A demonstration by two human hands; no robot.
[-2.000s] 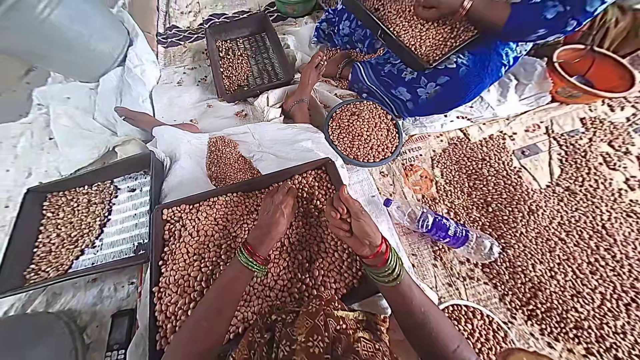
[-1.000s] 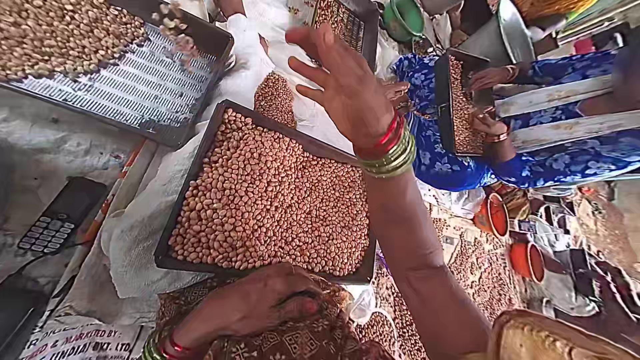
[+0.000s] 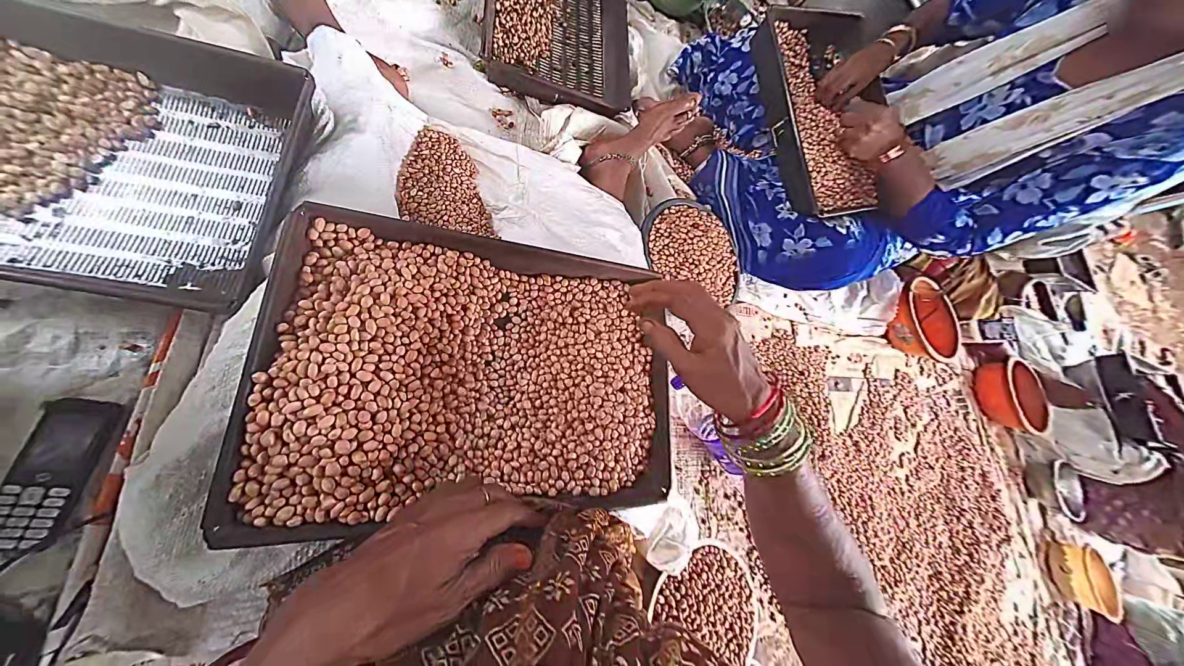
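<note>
A dark rectangular tray (image 3: pixel 310 532) full of pinkish-brown shelled nuts (image 3: pixel 370 370), seemingly peanuts, lies at the wearer's lap. Along its near edge rests my left hand (image 3: pixel 439 555), its fingers loosely curled beside the nuts and over the patterned brown cloth (image 3: pixel 527 620). My right hand (image 3: pixel 698 347), with red and green bangles at the wrist, is at the tray's right rim, fingers bent over the nuts at that side. Whether either hand grips the rim or holds any nuts is not plain. Within the tray a shallow gap runs between two heaps of nuts.
Upper left is a slotted tray (image 3: pixel 301 120) with paler nuts. A keypad phone (image 3: pixel 55 472) lies below it. Beyond my tray are a nut pile (image 3: pixel 444 180) and a bowl of nuts (image 3: pixel 692 245). At upper right, a person in blue (image 3: pixel 768 217) handles another tray. Nuts (image 3: pixel 916 499) cover the right floor.
My right hand, raised above the tray's far right a second ago, has come down to its right rim. My left hand stays by the near edge. The view has shifted and turned.
</note>
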